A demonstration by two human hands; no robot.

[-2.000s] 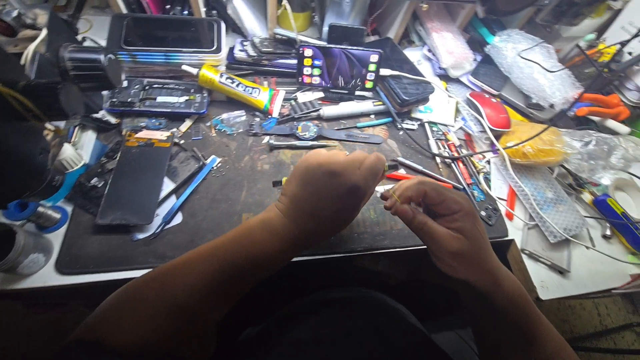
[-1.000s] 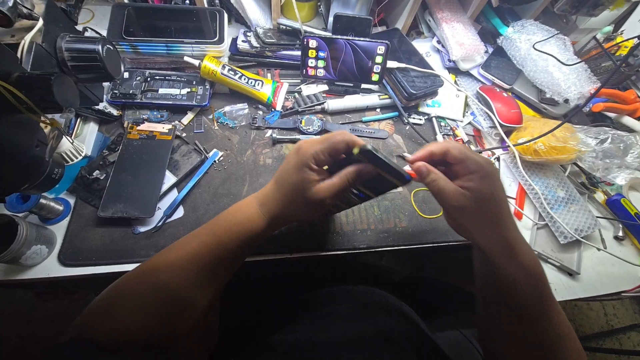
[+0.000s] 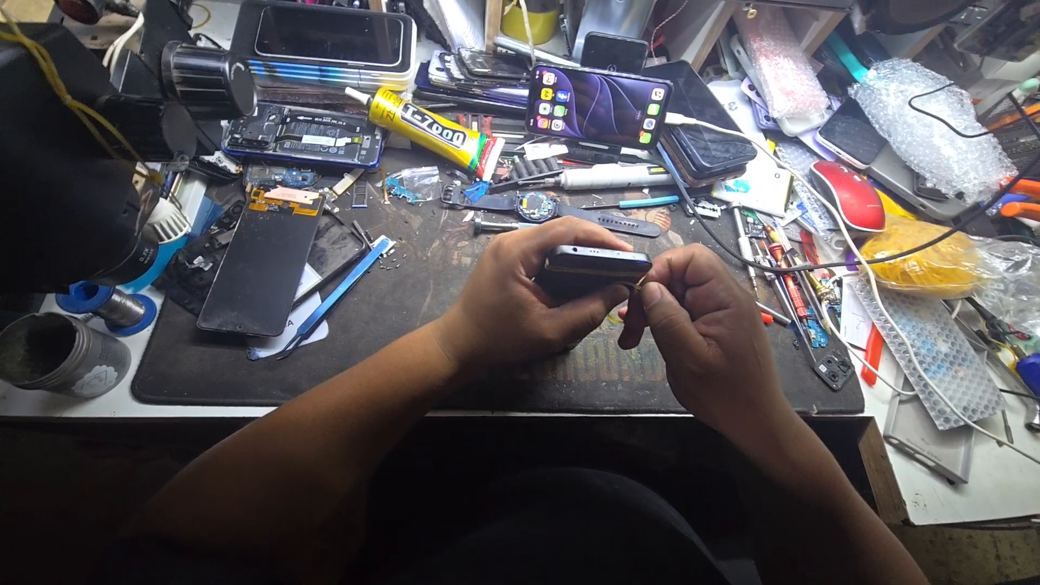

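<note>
My left hand (image 3: 528, 284) is closed around a dark smartphone (image 3: 597, 264), whose short edge with small holes faces up. At the phone's right corner, the thumb and fingers of my right hand (image 3: 703, 317) pinch a thin yellowish band (image 3: 639, 284), likely a rubber band; a yellow line runs along the phone's side. Part of the phone lies hidden behind my left fingers. Beyond my hands lies an opened smartwatch (image 3: 536, 206) with its strap. A detached phone display (image 3: 260, 264) with a flex cable and a blue pry tool (image 3: 337, 294) lie to the left.
A black work mat (image 3: 390, 357) covers the desk. Behind stand a yellow glue tube (image 3: 435, 130), a lit phone (image 3: 599, 106) on a white cable and an opened phone (image 3: 305, 136). A solder spool (image 3: 122, 307) sits left; a red mouse (image 3: 847, 196), bubble wrap (image 3: 934, 349) and screwdrivers lie right.
The phone in my left hand has turned from a slant so its short edge faces up. A yellow loop that hung below my right hand one second ago is now mostly hidden at the phone.
</note>
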